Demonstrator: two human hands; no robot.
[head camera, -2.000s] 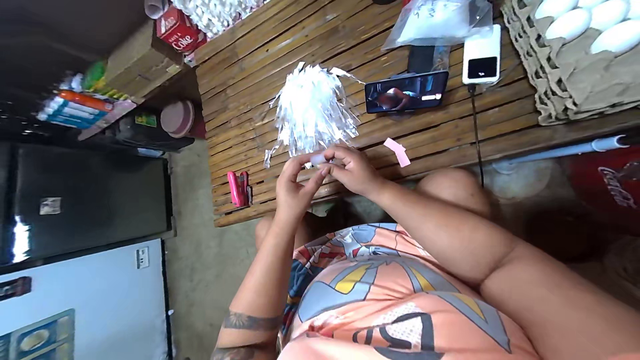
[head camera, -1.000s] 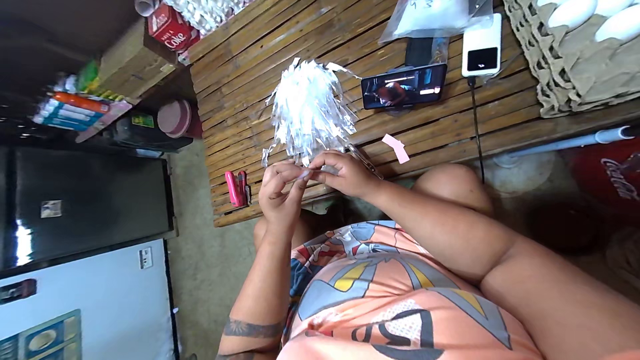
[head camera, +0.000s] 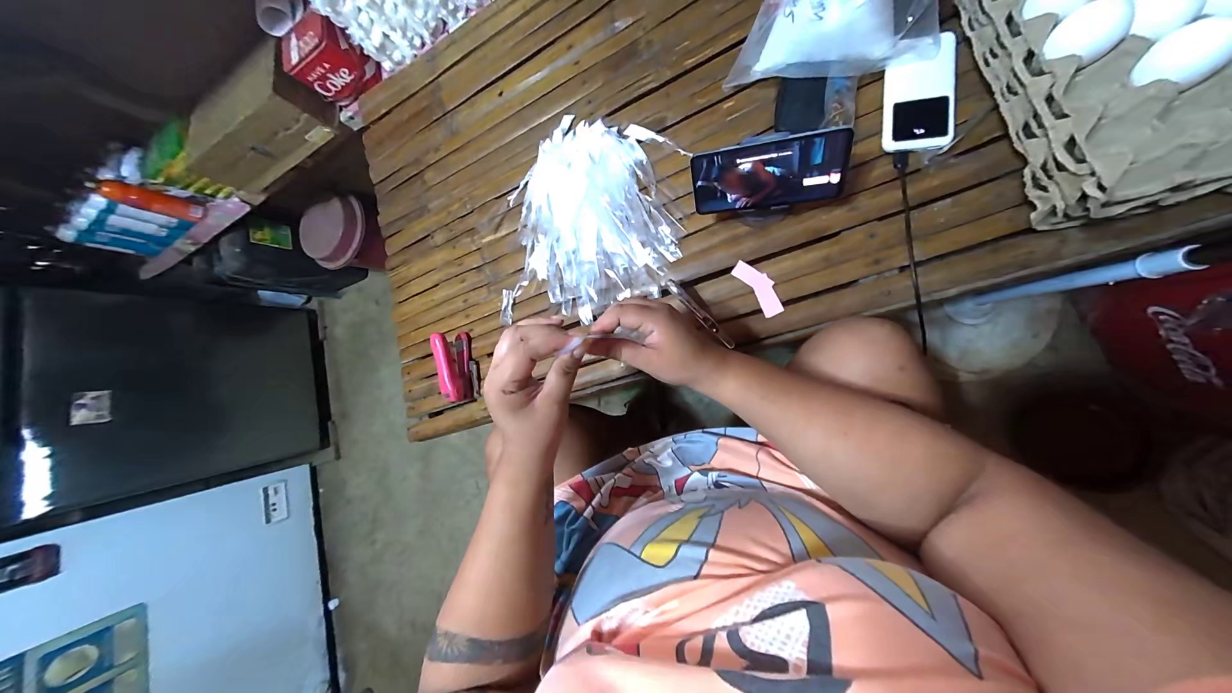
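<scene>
My left hand (head camera: 529, 375) and my right hand (head camera: 654, 339) meet at the near edge of the slatted bamboo table (head camera: 462, 202). Between their fingertips they pinch a small, thin, pale piece (head camera: 575, 345), mostly covered by the fingers. Just beyond them lies a bunch of shiny white plastic strips (head camera: 602, 212). A pair of metal scissors or a similar tool (head camera: 703, 313) lies partly under the strips, beside my right hand. Pink paper pieces (head camera: 758, 288) rest further right. A pink stapler (head camera: 448, 368) is to the left of my left hand.
A phone (head camera: 773, 171) stands propped up behind the pink paper. A white power bank (head camera: 919, 91) has a black cable (head camera: 910, 250) hanging over the table edge. Egg trays (head camera: 1107, 135) holding white eggs are at the right, and a clear plastic bag (head camera: 828, 38) is at the back.
The fingers have shifted around the small pale piece, which showed more plainly two seconds ago. Both hands remain together at the table edge.
</scene>
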